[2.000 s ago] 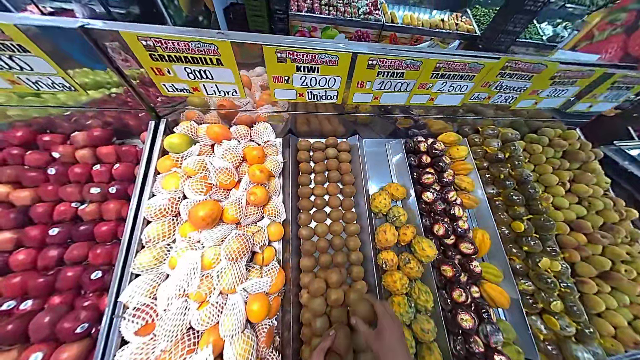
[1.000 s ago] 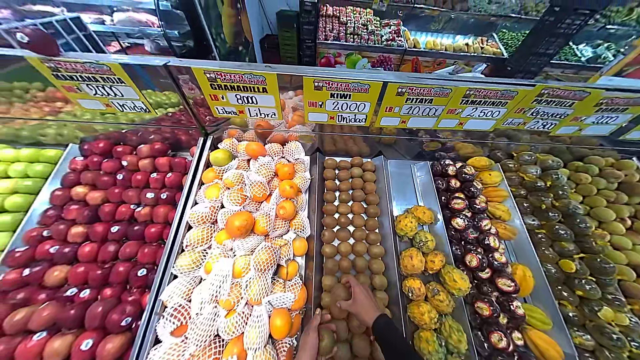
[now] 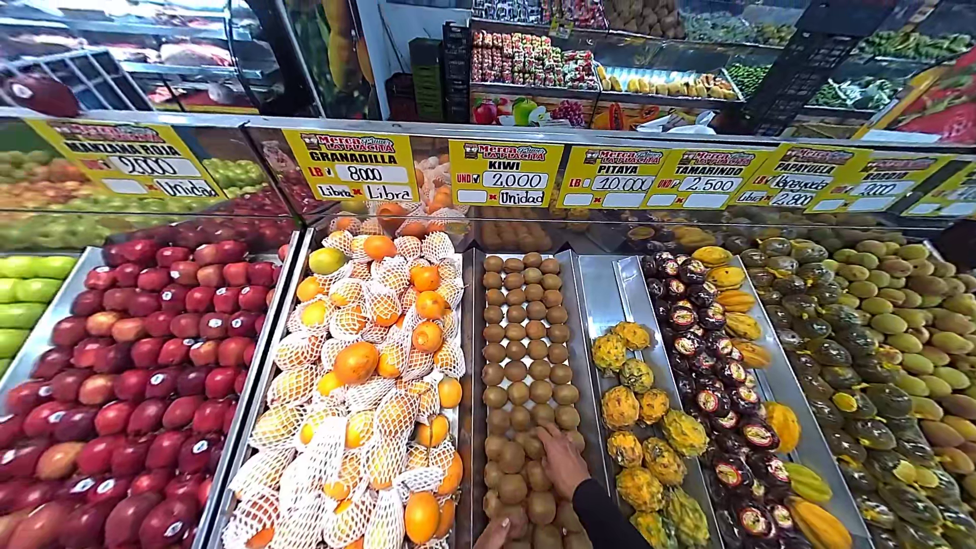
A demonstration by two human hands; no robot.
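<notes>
Brown kiwis (image 3: 515, 351) lie in rows in a metal tray, evenly spaced at the back and piled up toward the front. My right hand (image 3: 563, 460), in a dark sleeve, reaches over the right side of the pile with its fingertips touching kiwis; whether it grips one is hidden. At the bottom edge, my left hand (image 3: 494, 532) shows only in part, its fingers against the front kiwis at the tray's left side; what it holds cannot be told.
Left of the kiwis are granadillas (image 3: 356, 362) in white foam nets and red apples (image 3: 149, 351). Yellow pitayas (image 3: 620, 406), dark wrapped fruits (image 3: 690, 318) and green-yellow fruits (image 3: 888, 305) lie to the right. Metal dividers (image 3: 470, 366) part the trays. Behind runs a ledge with yellow price signs (image 3: 506, 174).
My right hand has its fingers stretched lower over the kiwis than one second ago, when they were pinched together above the row. The left hand shows less than before.
</notes>
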